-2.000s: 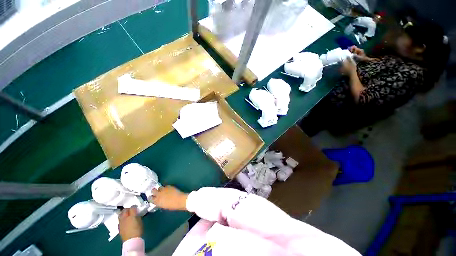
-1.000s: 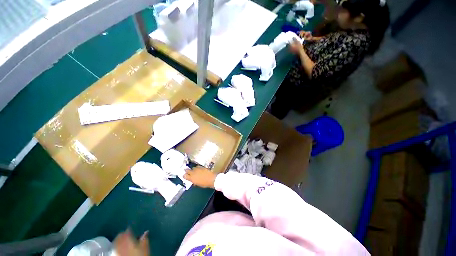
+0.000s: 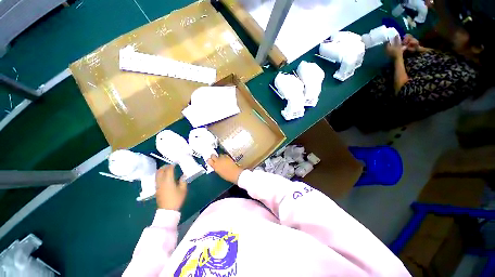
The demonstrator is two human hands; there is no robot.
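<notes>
Three white security cameras stand in a row on the green bench: a left one, a middle one and a right one. My left hand is slightly blurred, between the left camera's bracket and the middle camera's bracket. Its grip is unclear. My right hand has its fingertips on the bracket of the right camera, beside the cardboard tray. The fingertips are partly hidden against the white plastic.
White paper overlaps the tray, and a white strip lies on flattened cardboard. More cameras stand further along. A carton of white pieces is below the bench edge. A person works at right; translucent wrapping lies lower left.
A third camera now stands left of the two seen near the tray one second ago. My left hand has moved from the lower left to beside it. My right hand stays at the right camera.
</notes>
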